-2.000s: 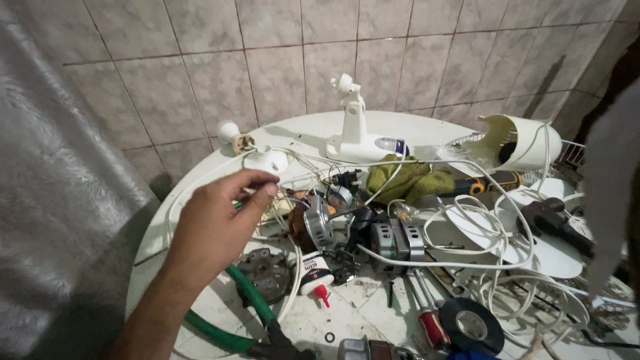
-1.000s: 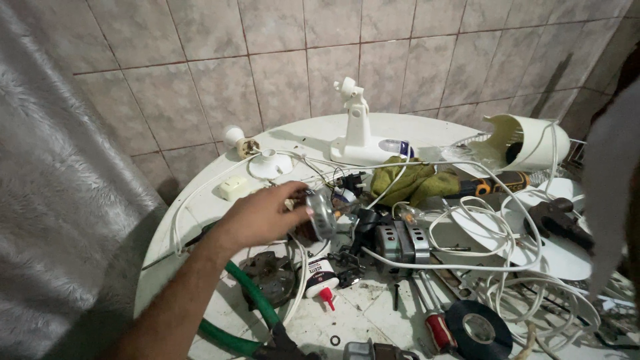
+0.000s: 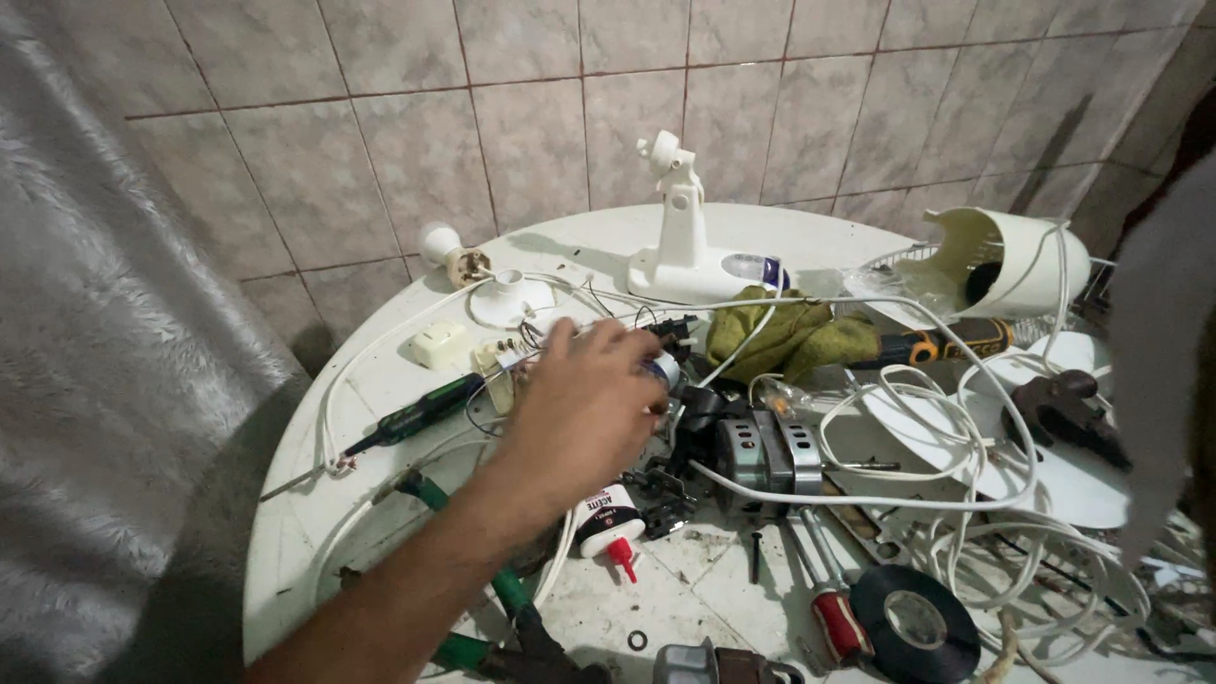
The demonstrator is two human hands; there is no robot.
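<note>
My left hand [image 3: 594, 399] reaches in from the lower left, palm down with fingers bent, over small electrical parts and thin wires. The hand hides what lies beneath it, so whether it grips anything cannot be told. Just right of the fingertips lies an electric motor [image 3: 768, 451] with a slotted metal casing. Below the hand is an oil bottle [image 3: 610, 522] with a red nozzle. A dark-handled screwdriver [image 3: 427, 413] and a cream plastic piece [image 3: 438, 343] lie to its left. My right hand is not in view.
A white plastic fan stand [image 3: 682, 233] stands at the back. Around the table lie a bulb [image 3: 439, 243], a yellow-green cloth [image 3: 788, 332], coiled white cable [image 3: 1021, 560], black tape [image 3: 914, 622], a red-handled tool [image 3: 838, 627] and green-handled pliers or cutters [image 3: 513, 598]. A grey curtain hangs left.
My left hand has moved from the left to the parts near the middle. One second ago its fingers were at a round metal part, which the hand now hides or has shifted.
</note>
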